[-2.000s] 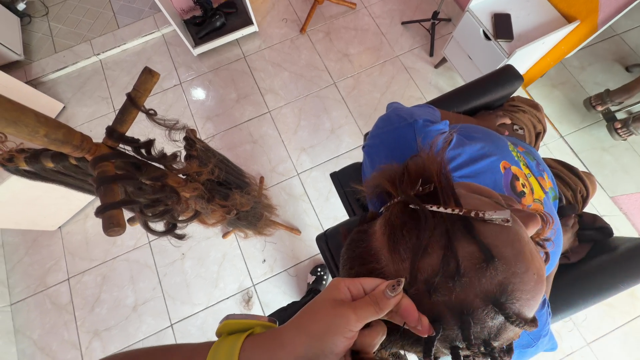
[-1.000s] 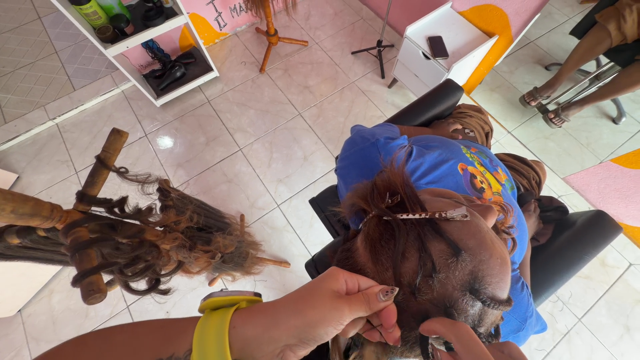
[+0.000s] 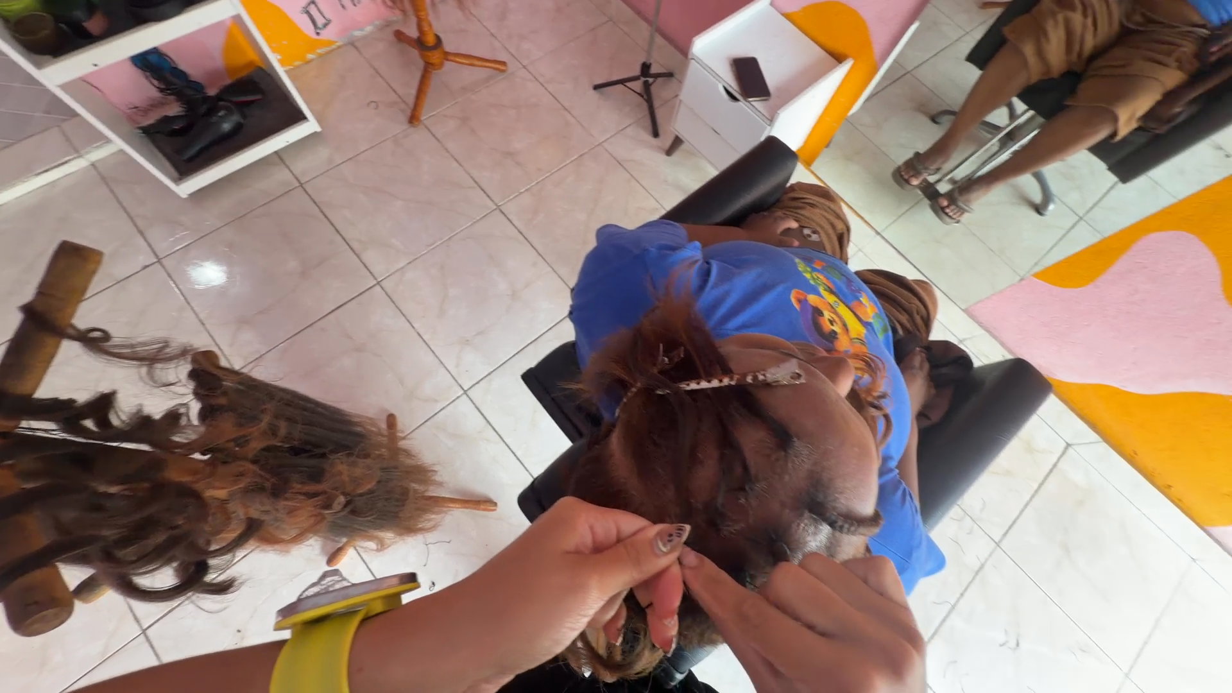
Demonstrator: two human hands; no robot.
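Observation:
A person in a blue printed T-shirt sits in a black salon chair, head tilted toward the camera. A patterned hair clip lies across the reddish-brown hair, and several sections near the hairline are braided or twisted. My left hand, with a yellow-strapped watch on the wrist, pinches at the side of the head with thumb and index finger. My right hand meets it, fingertips almost touching the left ones and fingers bent over the hair. The strand between the fingertips is too small to make out.
A wooden stand hung with hair extensions is at the left. Behind are a white shelf with a hair dryer, tripod legs, a wooden stand base, and a white drawer unit bearing a phone. A mirror shows seated legs.
My right hand, not visible two seconds ago, has come in from the lower right and now meets my left hand at the hair. The view has shifted.

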